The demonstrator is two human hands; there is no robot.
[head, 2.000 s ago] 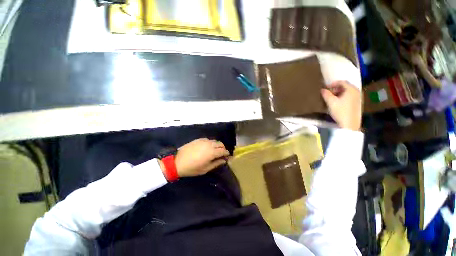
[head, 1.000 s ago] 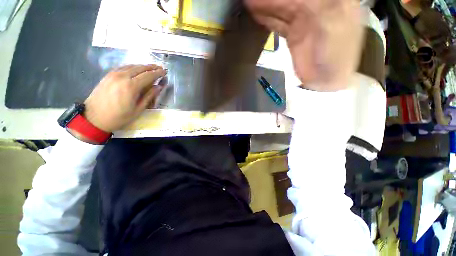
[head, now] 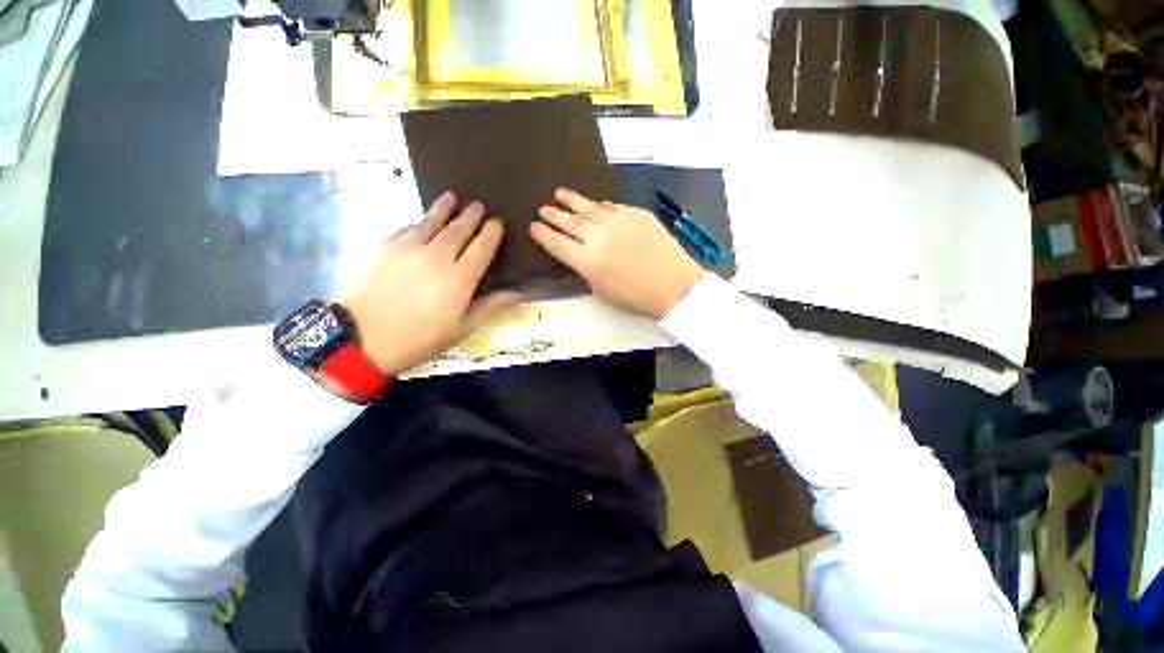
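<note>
A dark brown, near-square pocket piece (head: 517,147) lies flat on the table in front of me, over the dark mat and part of the white plate. My left hand (head: 428,274) rests on its lower left part with fingers spread. My right hand (head: 619,249) rests on its lower right part, fingertips on the piece. Both hands press on it from above and grip nothing. The palms hide its near corners. Teal-and-black thread snips (head: 692,227) lie just right of my right hand.
A yellow template frame (head: 511,92) is at the back centre, with the machine head (head: 329,15) left of it. A brown strip with several pale lines (head: 894,77) lies at far right. Beige panels (head: 696,478) are below the table edge, one with a brown pocket (head: 772,498).
The brown piece, earlier at the right and then lifted and blurred in my right hand, now lies flat at the centre. My left hand came up from my lap onto the table, then onto the piece.
</note>
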